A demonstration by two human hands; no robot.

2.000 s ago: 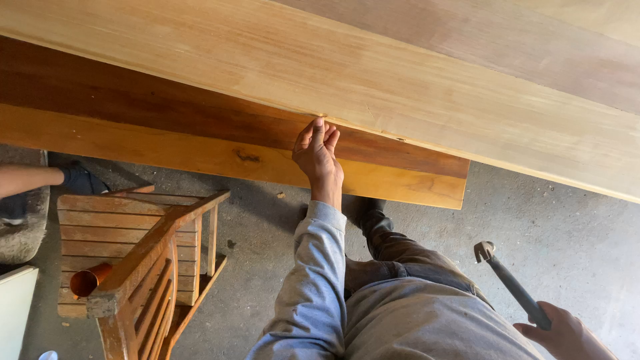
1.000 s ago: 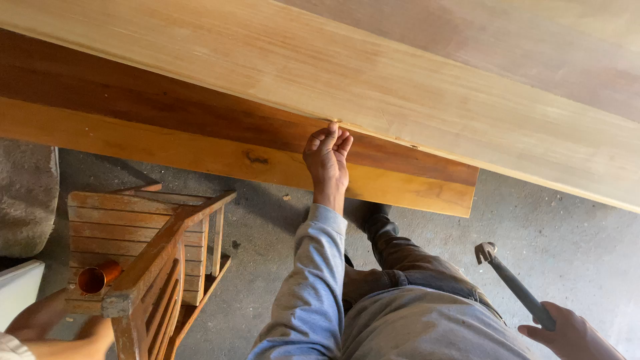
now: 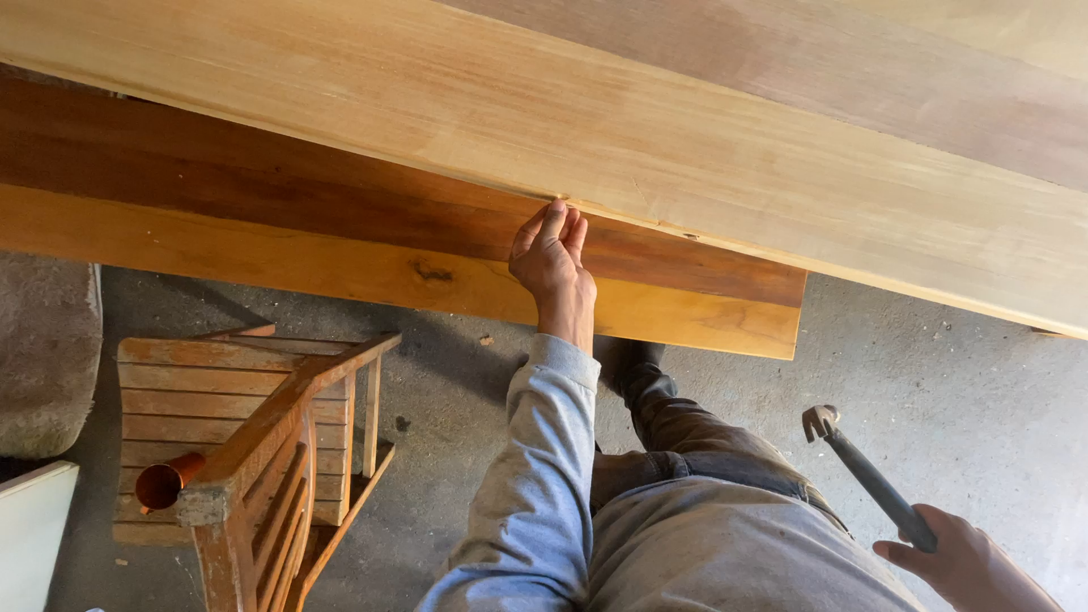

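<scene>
My left hand (image 3: 557, 263) is raised at the lower edge of the pale wooden panel (image 3: 510, 110), its thumb and fingertips pinched together at that edge. Whether something small is between the fingertips cannot be told. A darker varnished wooden board (image 3: 408, 229) lies beneath, partly covered by the pale panel. At the lower right, my right hand (image 3: 960, 552) grips the handle of a claw hammer (image 3: 880, 489), whose head points up and left, away from the panel. A small dark mark shows in the pale edge right of my left hand.
At the lower left stands a worn slatted wooden chair (image 3: 212, 378), with an orange-brown cup (image 3: 167, 481) on its seat. A grey-brown mat or cover (image 3: 47, 348) and a white panel (image 3: 34, 527) are at the far left. Concrete floor (image 3: 450, 425) shows between them and my legs.
Another person's hand and arm, seen near the chair at the left in the earlier frames, have left the view. My left hand stays at the panel edge and my right hand keeps the hammer.
</scene>
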